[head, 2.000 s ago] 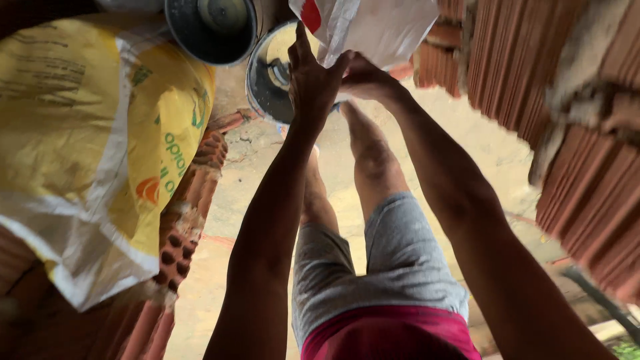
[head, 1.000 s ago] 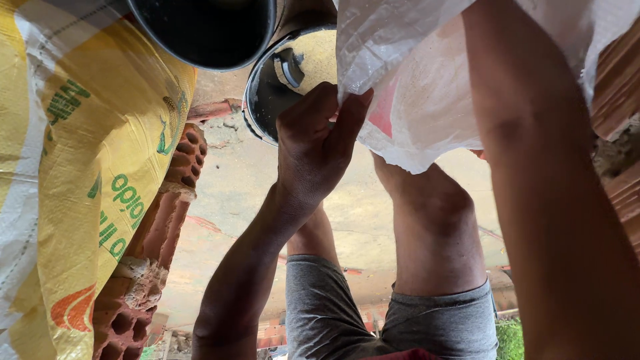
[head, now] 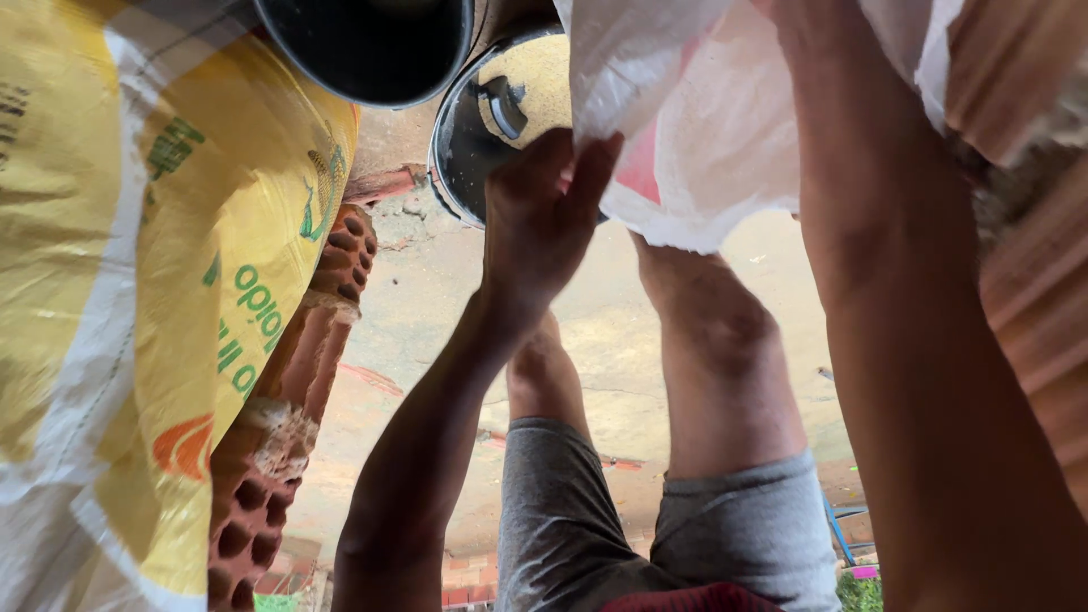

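Note:
My left hand (head: pixel 552 183) pinches the lower edge of a white plastic sack (head: pixel 731 127) with a red patch, its fingers closed on the film. Only my right forearm (head: pixel 884 212) shows, crossing in front of the sack; its hand lies beyond the top edge. Behind my left hand stands a black bucket (head: pixel 463 161) holding pale yellow granular material (head: pixel 540 81), with a dark curved piece, perhaps a scoop handle (head: pixel 506 106), lying on it. A second dark bucket (head: pixel 365 51) sits at the upper left, its contents mostly in shadow.
A large yellow and white woven sack (head: pixel 178 255) bearing print fills the left side, over a ledge of hollow clay bricks (head: pixel 246 527). My legs stand on the concrete floor (head: pixel 408 306). More ribbed clay bricks (head: pixel 1037 297) rise at the right.
Two seconds ago both hands were together at the white sack; they have since moved apart, and the right hand has left the view. The sack hangs wider across the bucket. The view has moved closer.

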